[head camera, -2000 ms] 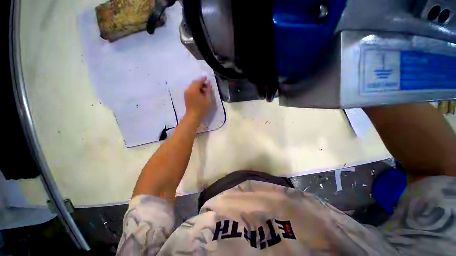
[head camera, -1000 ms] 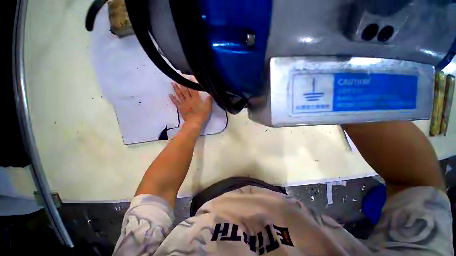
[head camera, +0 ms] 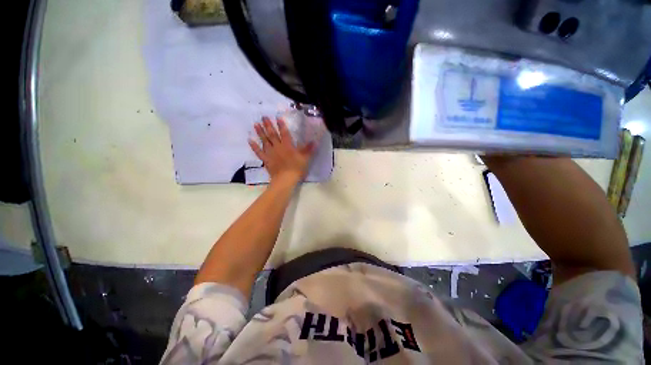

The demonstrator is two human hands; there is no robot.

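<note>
The blue and silver cutting machine (head camera: 457, 93) fills the upper right, with a black cable looped down its left side. Its blade cannot be made out. The white paper marker (head camera: 203, 121) lies left of it, with a thin dark edge of fabric below. A cut line and a small black gap show near its lower edge. My left hand (head camera: 284, 151) lies on the paper, fingers spread, holding nothing, just left of and below the machine. My right forearm runs up behind the machine; the right hand is hidden.
A gold-brown block (head camera: 203, 11) rests on the paper at the top, cut off by the frame. A metal rail (head camera: 39, 157) edges the cream table (head camera: 107, 192) at left. A white-topped piece (head camera: 505, 198) lies by my right forearm. A blue bin (head camera: 522, 306) stands below the table.
My left hand has gone from fingers curled to flat and spread on the paper. The machine came left and larger in view, then shifted slightly back right and up.
</note>
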